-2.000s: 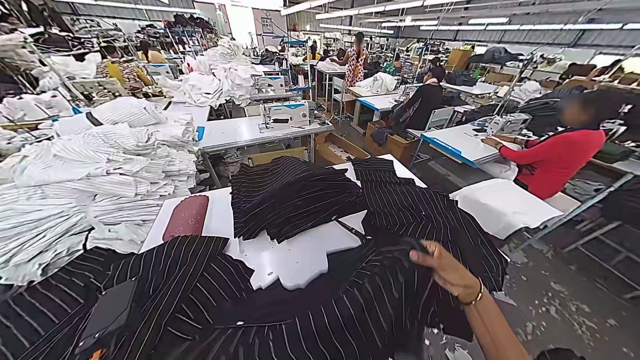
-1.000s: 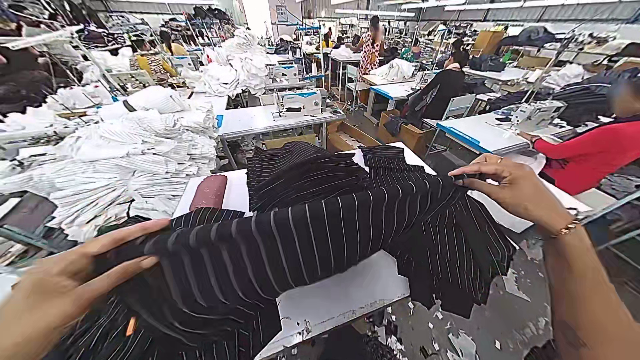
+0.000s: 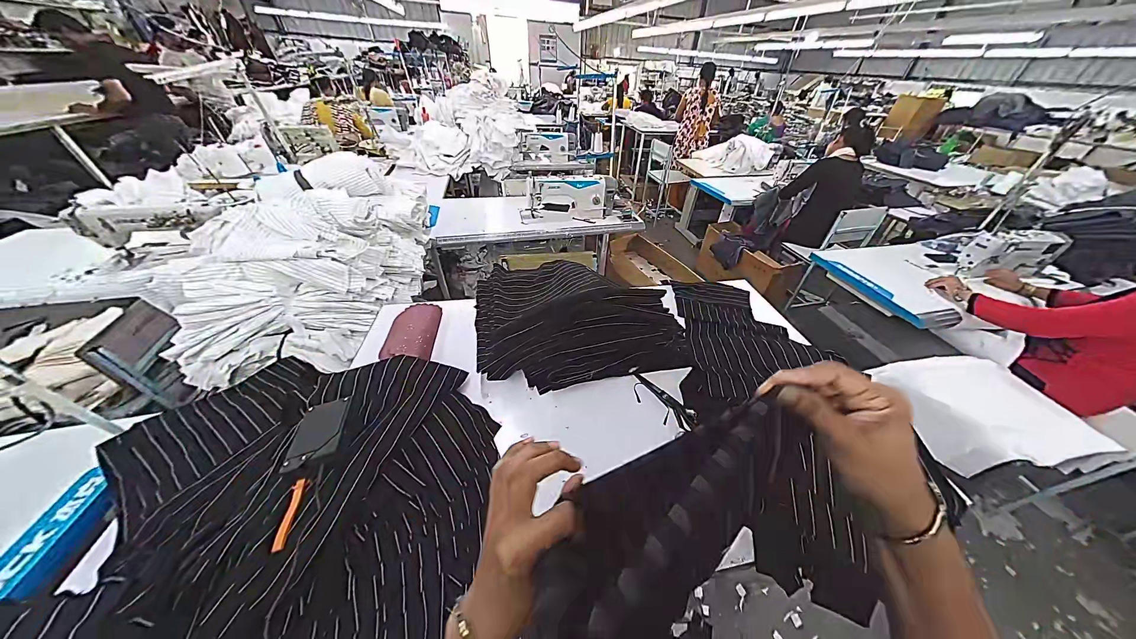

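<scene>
Between my hands hangs a dark striped fabric panel [image 3: 657, 524], blurred by motion. My right hand [image 3: 843, 435] pinches its upper right edge. At the panel's left edge is my left hand [image 3: 532, 524], thumb and fingers curled on the cloth. Behind it, a pleated stack of black pinstriped fabric pieces [image 3: 577, 328] lies on the white table [image 3: 550, 426]. More pinstriped pieces [image 3: 737, 346] lie to its right, with dark-handled scissors or snips [image 3: 666, 401] beside them. A larger pinstriped pile [image 3: 399, 497] at the left carries a black flat object [image 3: 318, 433] and an orange strip [image 3: 288, 515].
A maroon roll [image 3: 412, 332] lies at the table's back left. White striped garments [image 3: 293, 266] are heaped beyond it. Sewing machines [image 3: 568, 197] and cardboard boxes [image 3: 652, 261] stand ahead. A co-worker in red [image 3: 1065, 337] sits at the right, near white fabric sheets [image 3: 994, 413].
The dark panel, stretched wide between both hands a second ago, now hangs lower at the right. My left hand has moved right, off the left pile, closer to my right hand.
</scene>
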